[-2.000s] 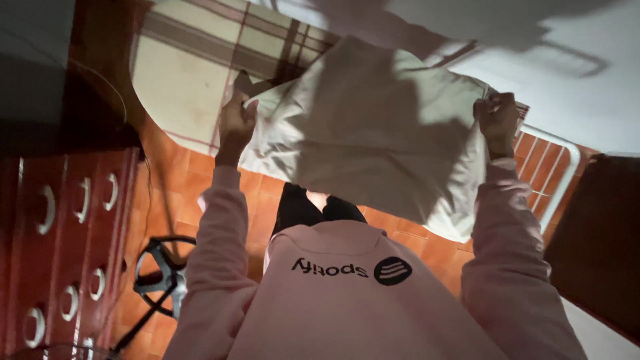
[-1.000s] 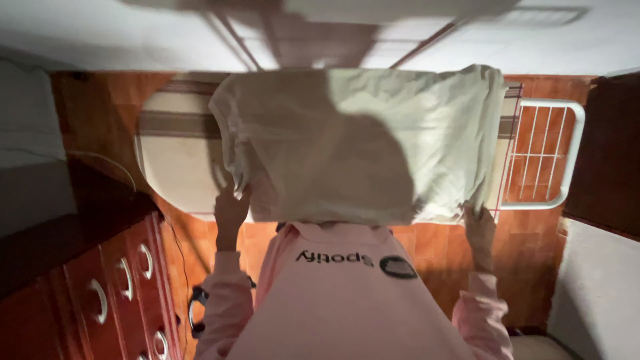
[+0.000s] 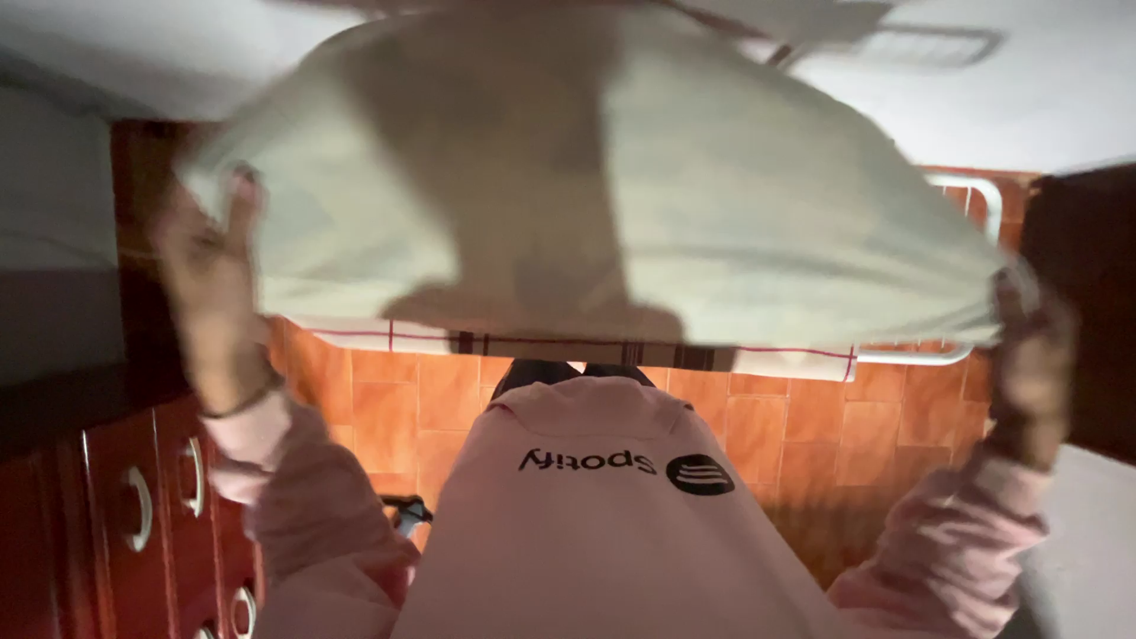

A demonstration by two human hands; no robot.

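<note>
A pale cloth (image 3: 754, 213), blurred by motion, is spread wide between my hands, with a dark shadow across its middle. My left hand (image 3: 213, 275) grips its left corner. At the far right, my right hand (image 3: 1034, 355) holds the opposite corner, also blurred. Beneath the cloth, the near edge of an ironing board with a plaid cover (image 3: 790, 362) shows. The cloth hides most of the board.
A white wire rack (image 3: 990, 209) extends from the board's right end. Dark red drawers with pale handles (image 3: 133, 435) stand at the lower left. A white wall (image 3: 1038, 98) rises behind, above orange floor tiles (image 3: 816, 426). A dark object (image 3: 408, 512) is on the floor.
The cloth lay over the board one second ago and is now lifted and stretched between my hands. Both hands have moved up and farther apart.
</note>
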